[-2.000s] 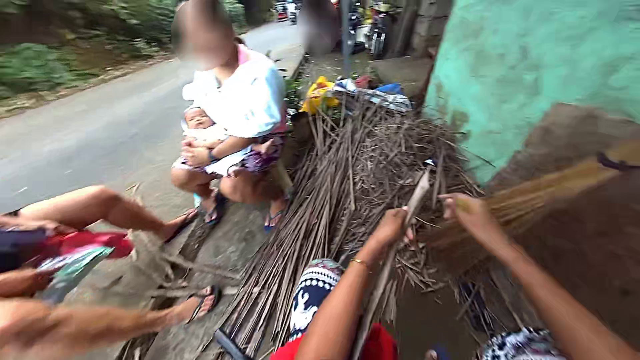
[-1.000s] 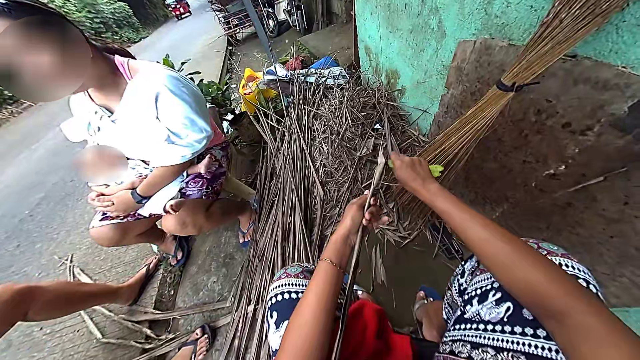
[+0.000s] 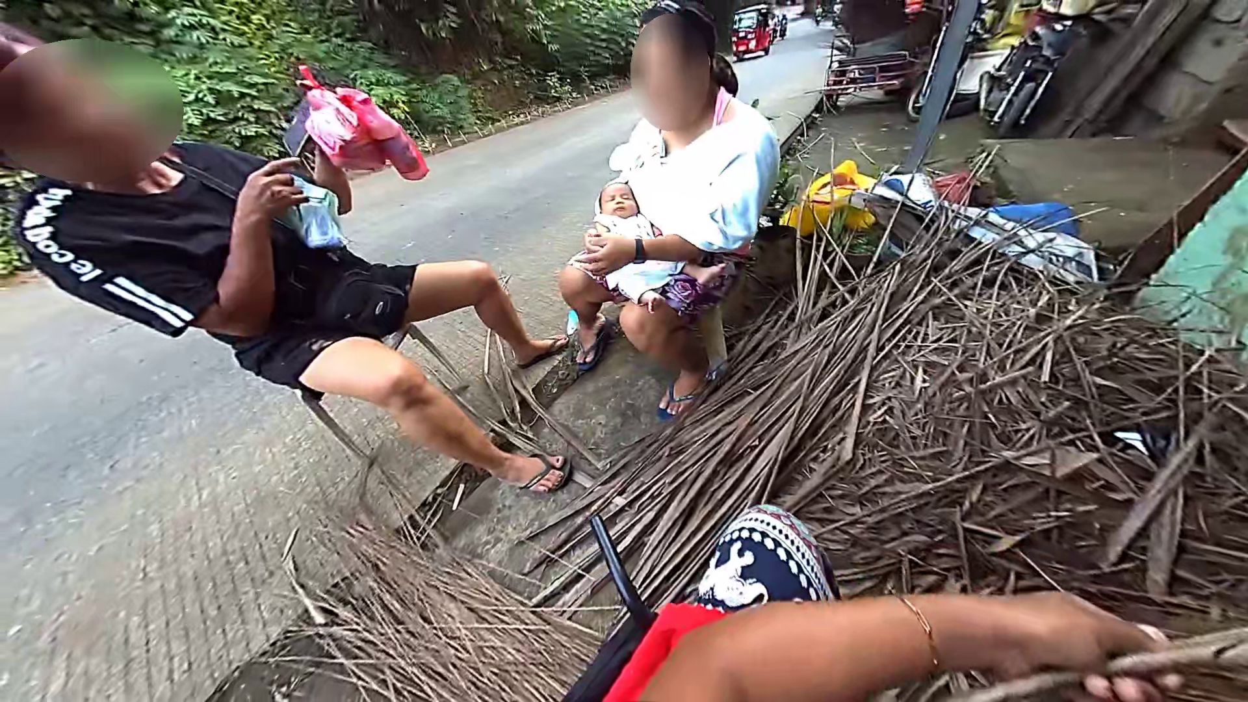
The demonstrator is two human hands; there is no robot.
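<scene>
My left hand (image 3: pixel 1102 643) is at the lower right edge, its fingers closed around a dry brown palm frond strip (image 3: pixel 1209 651). A thin bracelet circles that wrist. My right hand is out of view. Beyond my knee in patterned cloth lies a large heap of dry palm leaf strips (image 3: pixel 994 409), with longer strips (image 3: pixel 780 409) fanned along its left side. Another bundle of thin dry sticks (image 3: pixel 439 624) lies at the bottom, left of my red clothing. A dark curved handle (image 3: pixel 619 570) stands up beside my knee.
A person holding a baby (image 3: pixel 619 205) sits beyond the heap. Another person in black (image 3: pixel 195 224) sits at the left with a pink plastic bag (image 3: pixel 356 127). A metal post (image 3: pixel 941 88), yellow plastic (image 3: pixel 829 200), sacks (image 3: pixel 1043 239) and a green wall (image 3: pixel 1204 273) border the heap.
The view has swung left, bringing the seated person in black into full view. My right hand, seen earlier at the strip beside the broom-like bundle, has left the view.
</scene>
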